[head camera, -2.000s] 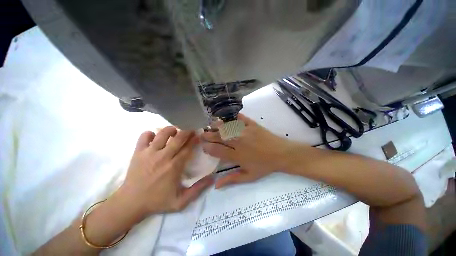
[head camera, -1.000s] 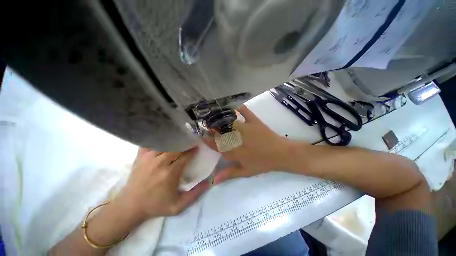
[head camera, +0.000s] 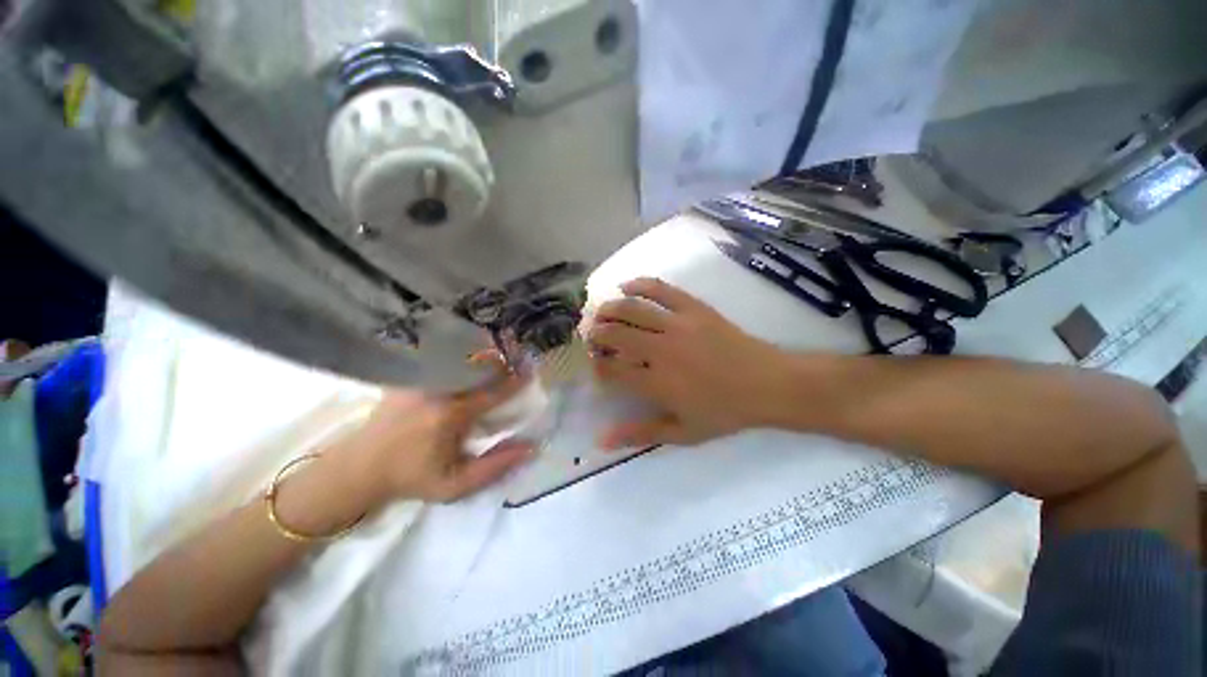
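Observation:
White cloth (head camera: 199, 437) lies across the left of the table and runs under the machine head. My left hand (head camera: 430, 443) rests on it left of the needle area, palm down, its fingertips partly hidden under the head. My right hand (head camera: 682, 364) is just right of the presser foot area, palm down with bent fingers, on a small edge of white cloth. The beige knob (head camera: 564, 364) is blurred between my hands. The grey-white sewing machine head (head camera: 530, 199) hangs over the work. The needle is hidden or too blurred to tell.
Black-handled shears (head camera: 913, 274) and slim dark snips (head camera: 794, 275) lie right of the head. A brown square (head camera: 1080, 332) lies near the printed ruler (head camera: 688, 562). A paper note (head camera: 735, 99) hangs on the head. A blue bin (head camera: 93, 529) stands at left. White cloth (head camera: 960, 569) hangs below the table edge.
The view has shifted, showing the tension dial and the blue bin. My right hand has moved slightly right, away from the knob, with its fingers more bent. My left hand stays on the cloth.

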